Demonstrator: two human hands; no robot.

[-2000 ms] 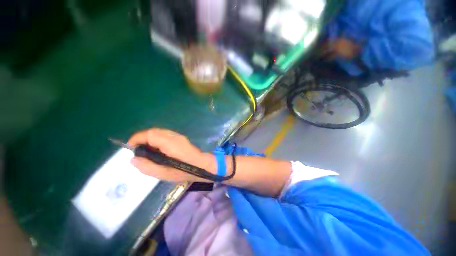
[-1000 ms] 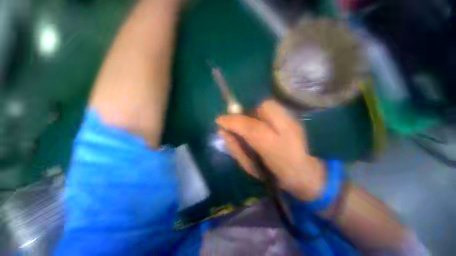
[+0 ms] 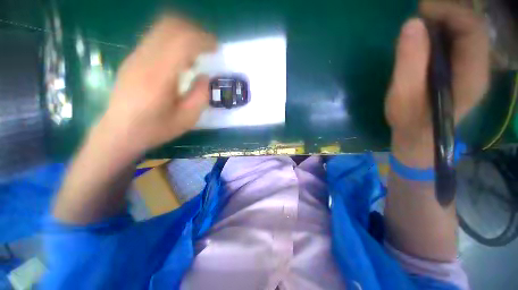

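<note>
A dark rounded housing point(image 3: 229, 91) with pale and shiny parts inside lies on the white foam pad point(image 3: 262, 85) near the bench's front edge. My left hand point(image 3: 159, 82) is blurred at the pad's left side, its fingertips beside the housing; whether it holds anything I cannot tell. My right hand point(image 3: 437, 73) is at the upper right, well away from the pad, and grips the black handle of the soldering iron point(image 3: 442, 124). The iron's tip is out of view.
Silvery pieces point(image 3: 57, 85) lie left of my left hand on the green bench point(image 3: 341, 34). A yellow cable point(image 3: 507, 122) curves at the right, with black cable loops point(image 3: 494, 235) below. An open cardboard box point(image 3: 156, 192) is under the bench edge.
The view has turned to the pad. My left hand now shows beside the housing, where only the arm showed before. My right hand, still on the iron, is at the far right.
</note>
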